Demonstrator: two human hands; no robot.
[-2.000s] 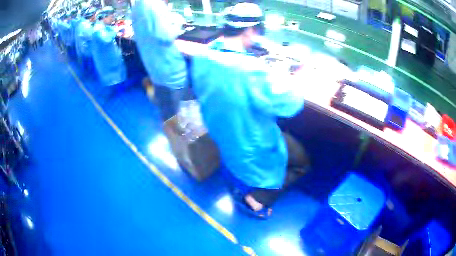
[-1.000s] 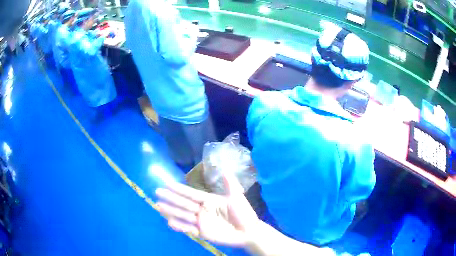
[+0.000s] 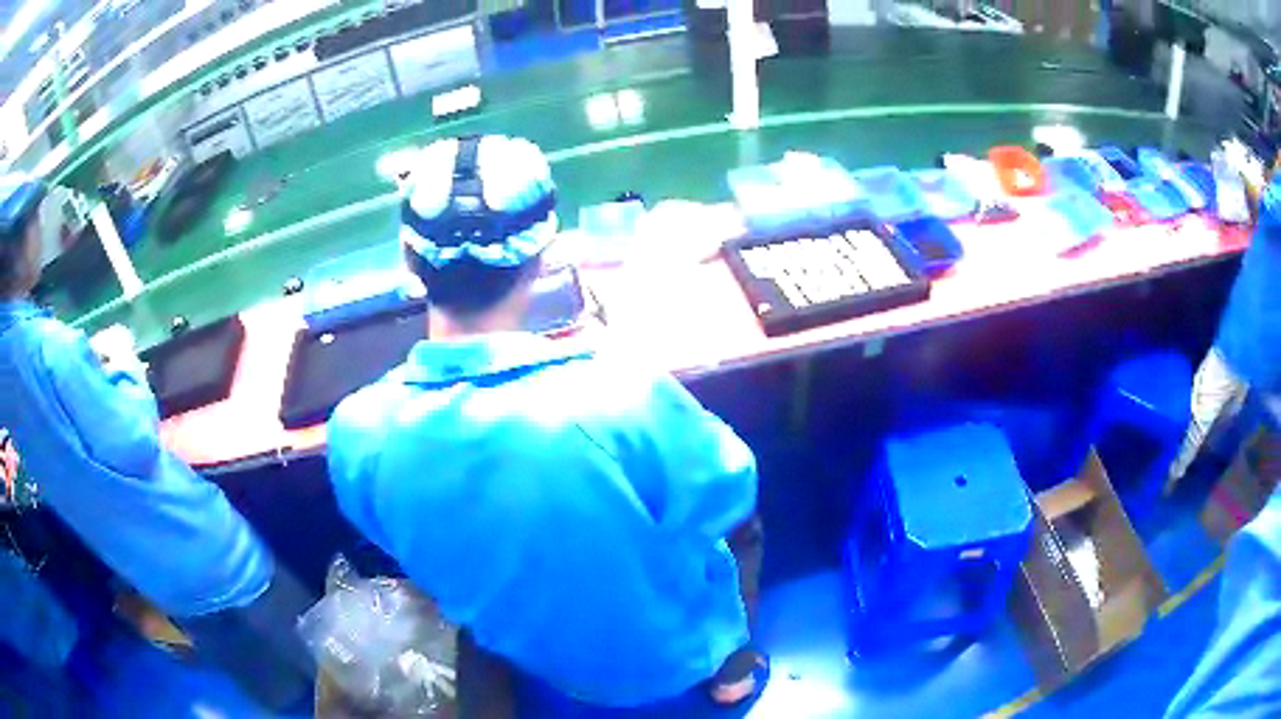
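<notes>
Neither of my hands can be made out. A blue sleeve or coat edge (image 3: 1243,639) shows at the lower right rim; I cannot tell whose it is. A black tray (image 3: 840,312) with white pieces in rows lies on the red-pink bench (image 3: 703,348). Behind it is a wide light blue bin (image 3: 795,191) of white parts. A small dark blue bin (image 3: 929,242) stands at the tray's right. A red-orange bin (image 3: 1016,170) and several blue bins (image 3: 1076,211) stand farther right.
A person in a blue coat (image 3: 548,492) sits directly ahead; others stand left and right. A blue stool (image 3: 961,485), an open cardboard box (image 3: 1082,576) and a clear plastic bag (image 3: 368,639) are low down. The green belt (image 3: 646,148) runs behind the bench.
The view has swung right from the aisle to face the bench. A bare hand and forearm seen low in the middle one second ago are gone from view.
</notes>
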